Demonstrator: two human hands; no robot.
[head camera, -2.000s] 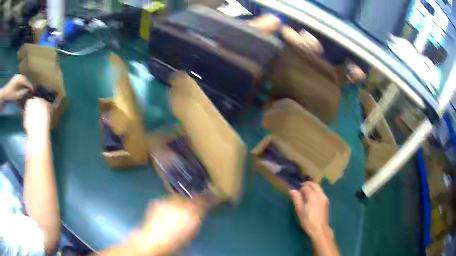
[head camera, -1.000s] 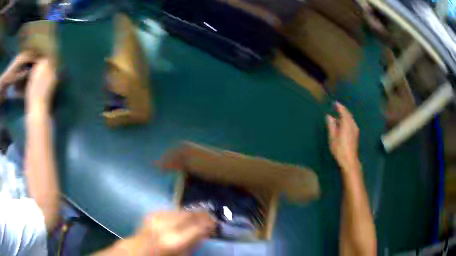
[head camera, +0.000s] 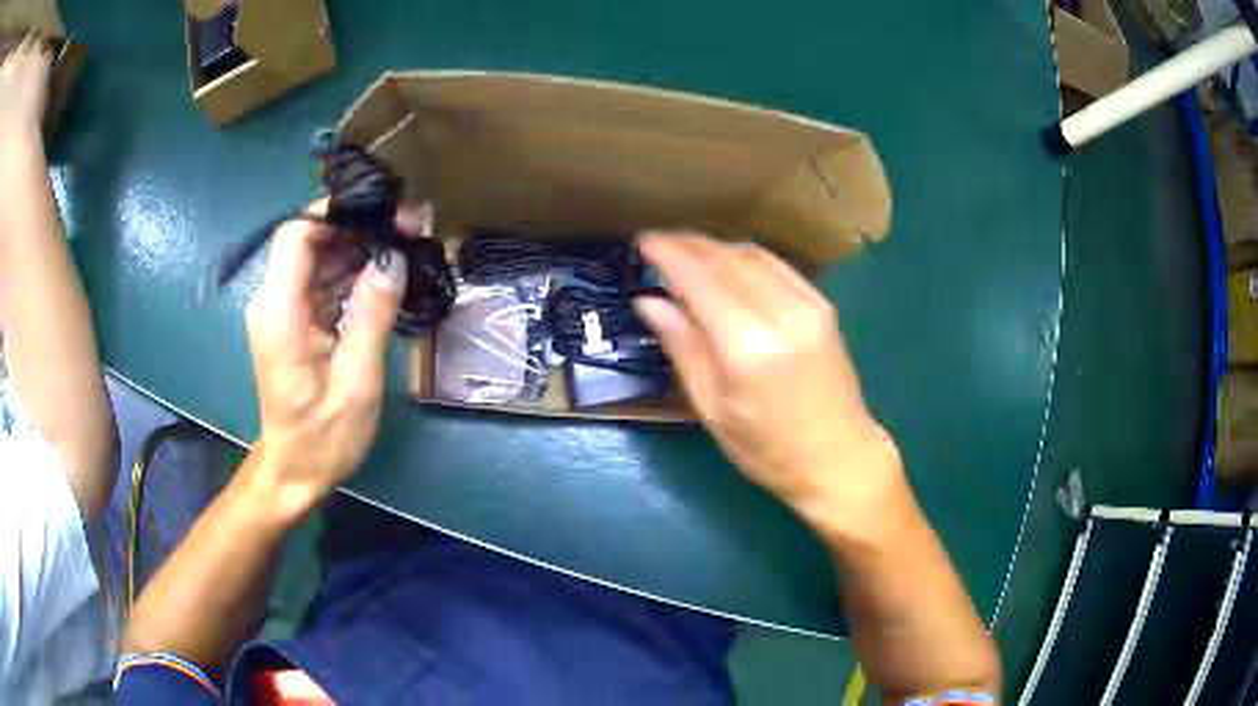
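Note:
An open brown mailer box (head camera: 635, 131) lies in front of me, its lid standing up at the far side. Inside are a clear plastic bag (head camera: 483, 352) at the left and black coiled cable (head camera: 586, 317) with a small white patch and a dark grey block (head camera: 618, 384) partly under it. My left hand (head camera: 324, 317) holds a black cable bundle (head camera: 362, 193) over the box's left end; a loose end points left. My right hand (head camera: 745, 345) is over the box's right part, fingers bent at the black cables. Its fingertips are blurred, so its grip is unclear.
Another open box (head camera: 262, 62) stands at the upper left. A neighbour's arm (head camera: 42, 248) reaches to a box at the far left. A white tube (head camera: 1159, 86) and a box (head camera: 1090, 48) are at the upper right. White rack bars (head camera: 1166, 517) are at the lower right.
The open box now lies farther up in the view. My left hand has lifted a black cable bundle. My right hand has come from the far right to the box.

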